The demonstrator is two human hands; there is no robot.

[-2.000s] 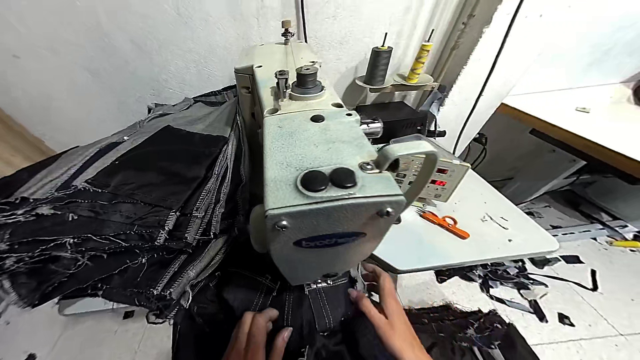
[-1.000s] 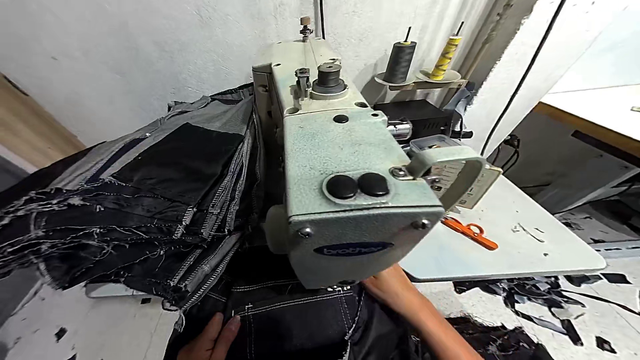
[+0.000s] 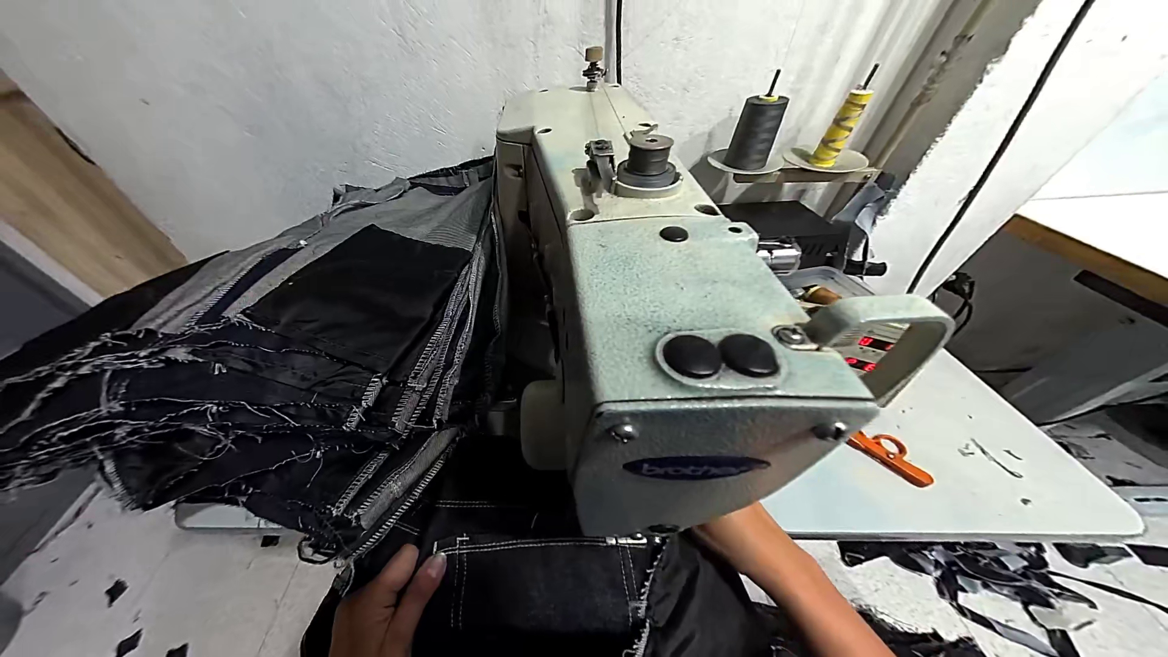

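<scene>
A Brother industrial sewing machine (image 3: 675, 310) fills the middle of the head view. Below its head lies a black denim garment (image 3: 538, 584) with white double stitching. My left hand (image 3: 388, 602) rests at the garment's left part, thumb and a finger on the cloth near a stitched corner. Behind the machine head my right hand (image 3: 730, 538) is mostly hidden; its wrist and forearm come in from the lower right, and what its fingers hold cannot be seen. The needle and presser foot are also hidden. A dark bobbin (image 3: 650, 157) sits on top of the machine.
A heap of black and grey denim pieces (image 3: 365, 283) with frayed edges lies left of the machine. Orange thread snips (image 3: 890, 458) lie on the white table (image 3: 985, 456) at right. Behind stand a dark thread cone (image 3: 757, 132) and a yellow one (image 3: 841, 128). Fabric scraps (image 3: 1004, 584) litter the floor.
My right hand has gone from the cloth in front of the machine to behind its head. The garment lies differently under the machine, with a long stitched line across it. The view has shifted.
</scene>
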